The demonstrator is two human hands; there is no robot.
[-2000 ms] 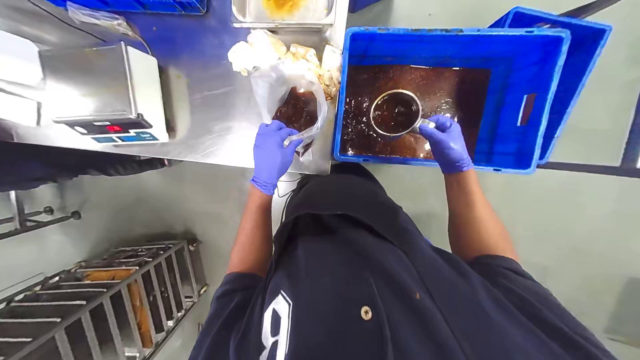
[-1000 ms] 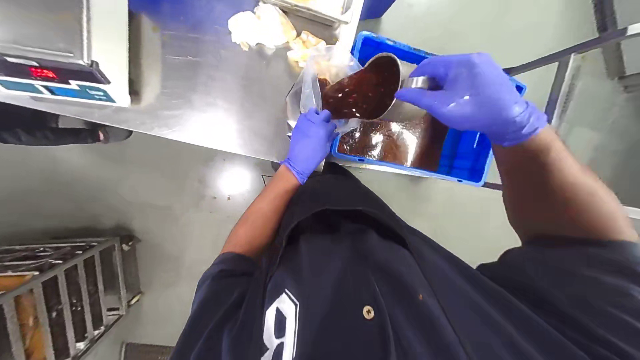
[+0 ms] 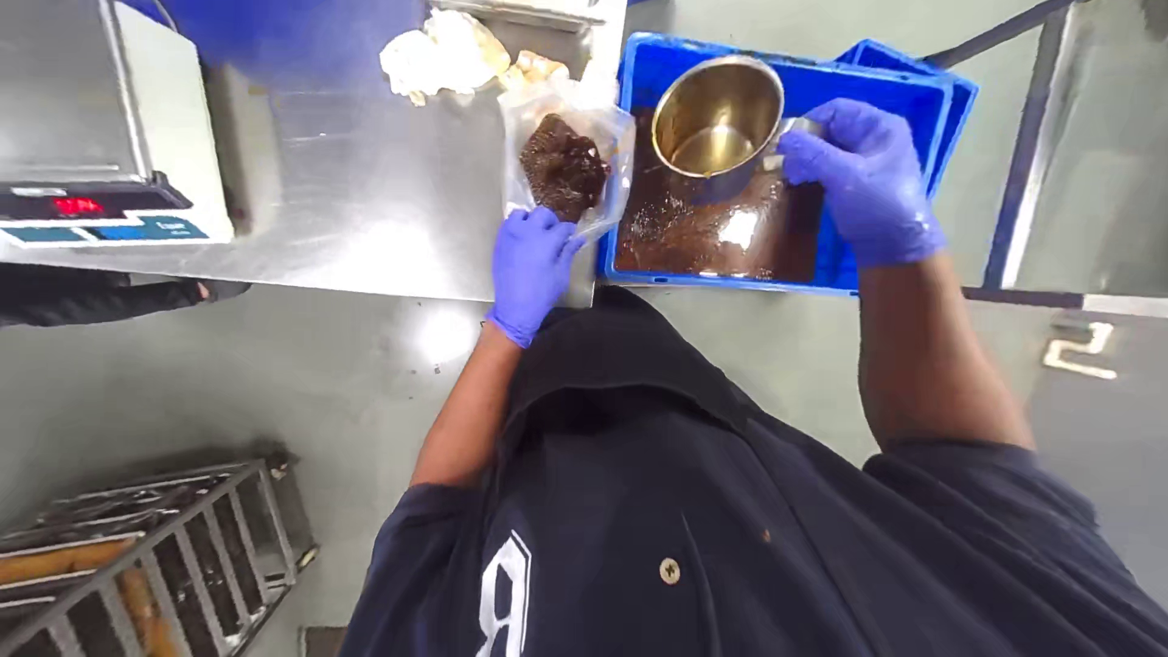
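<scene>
My right hand [image 3: 862, 173], in a blue glove, grips the handle of a metal mug [image 3: 716, 119]. The mug is tilted so its inside shows, with only a thin residue visible. It hangs over a blue plastic crate [image 3: 926, 100] that holds a dark brown liquid [image 3: 680, 228]. My left hand [image 3: 534, 269], gloved too, is closed on the near edge of a clear plastic bag [image 3: 616, 173]. Inside the bag lies a dark brown, glossy mass [image 3: 564, 169]. The bag rests at the right end of the metal table, close beside the crate.
A digital scale [image 3: 173, 119] stands at the left of the metal table [image 3: 365, 210]. Crumpled whitish bags [image 3: 447, 55] and a metal tray [image 3: 520, 11] are at the back. A second blue crate [image 3: 963, 109] sits under the first. A metal rack [image 3: 237, 511] stands lower left; a dark sleeve [image 3: 91, 297] shows at left.
A second ago the mug was tipped at the bag, with brown liquid in it. My right hand has since moved it over the crate, and its liquid is gone. My left hand still holds the bag.
</scene>
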